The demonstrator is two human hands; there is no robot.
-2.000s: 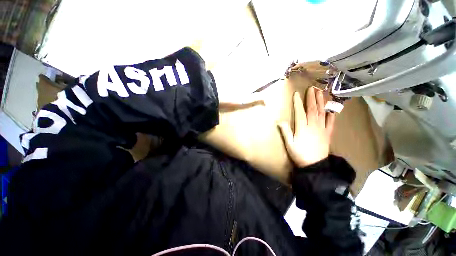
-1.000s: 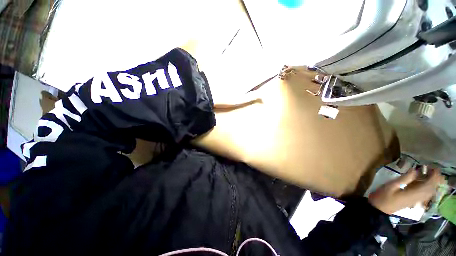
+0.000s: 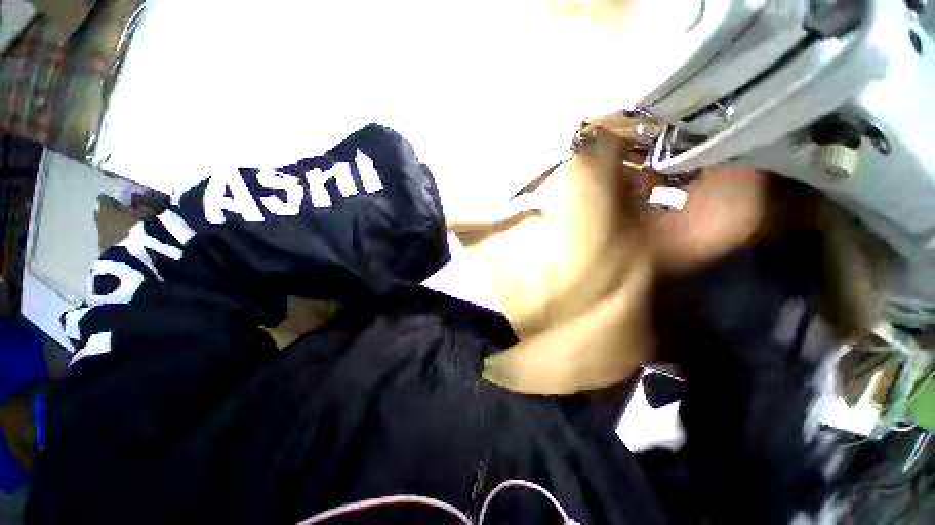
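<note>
The tan fabric panel (image 3: 559,338) lies below the sewing machine head, creased and partly folded, its lower edge over my lap. Its upper part leads under the presser foot area (image 3: 638,154). My right hand (image 3: 713,220) is strongly blurred over the panel, just right of the white knob (image 3: 667,197); its fingers and grip cannot be made out. My left sleeve reaches across the table at the panel's left side. Beyond its cuff, glare washes out the area, and my left hand cannot be made out. A narrow brown edge shows beside the cuff.
The white machine arm (image 3: 779,62) fills the upper right, with a ridged pale knob (image 3: 839,159) on it. The glaring white table (image 3: 308,72) spans the top. Plaid cloth (image 3: 51,82) lies at upper left. A green object (image 3: 923,405) is at the right edge.
My right hand has moved from the lower right back up beside the machine head. The panel's right part has shifted and creased, and its lower edge now hangs nearer my lap.
</note>
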